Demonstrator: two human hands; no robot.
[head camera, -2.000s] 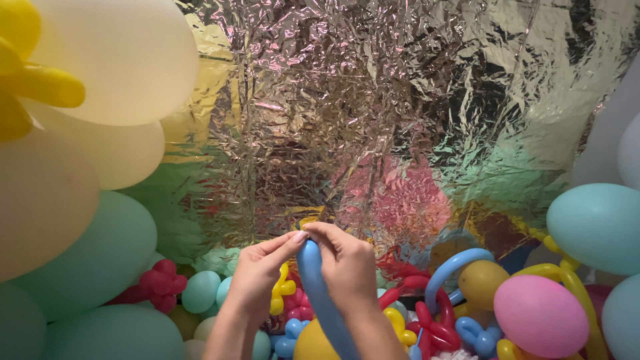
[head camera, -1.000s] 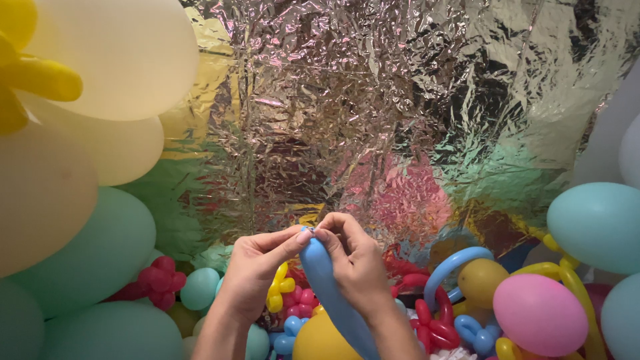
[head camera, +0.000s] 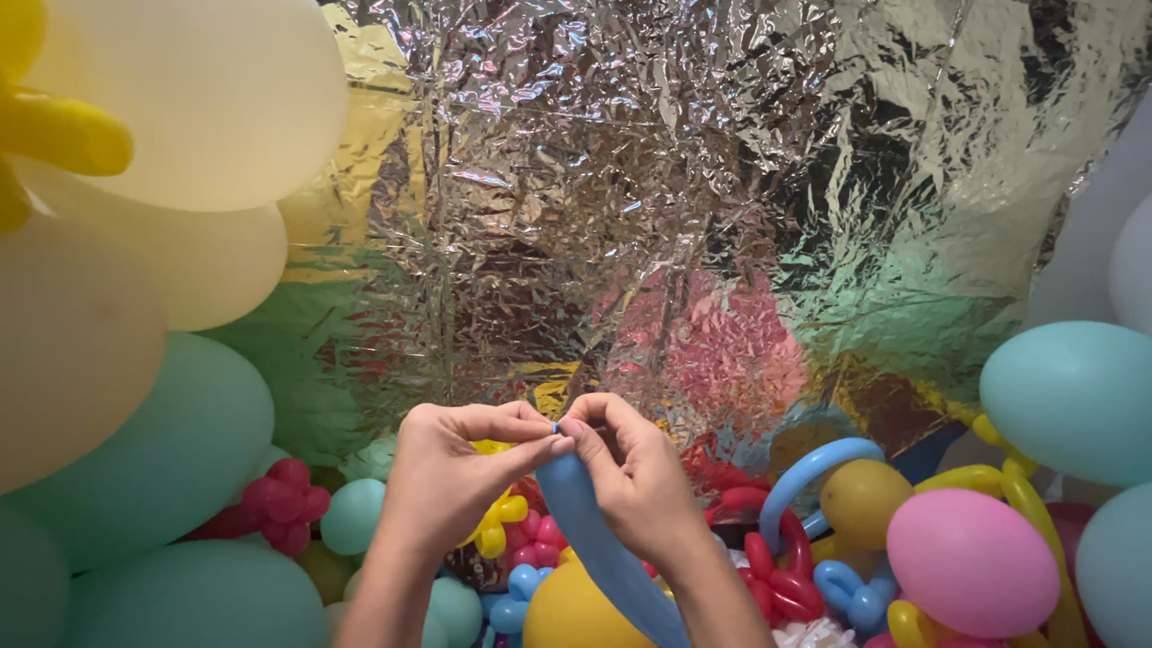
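A long blue modelling balloon (head camera: 601,551) hangs from between my hands and curves down to the bottom edge of the head view. Thumb and fingers of my left hand (head camera: 477,463) pinch its narrow end from the left. From the right, the fingertips of my right hand (head camera: 630,468) grip the same end, close against the left ones. A bit of blue latex shows between the fingertips; whether it is knotted cannot be told. Below the hands lie a round yellow balloon (head camera: 580,607) and a yellow twisted balloon (head camera: 495,522).
Crumpled reflective foil (head camera: 576,216) hangs behind. Large cream balloons (head camera: 207,99) and teal balloons (head camera: 189,432) crowd the left. On the right are a pink balloon (head camera: 972,562), a teal balloon (head camera: 1075,400), red twisted balloons (head camera: 778,576) and a curved blue balloon (head camera: 810,472).
Both hands stay at the blue balloon's end while their fingers have shifted. The fingertips, pressed together over the end two seconds ago, now show a small piece of blue between them.
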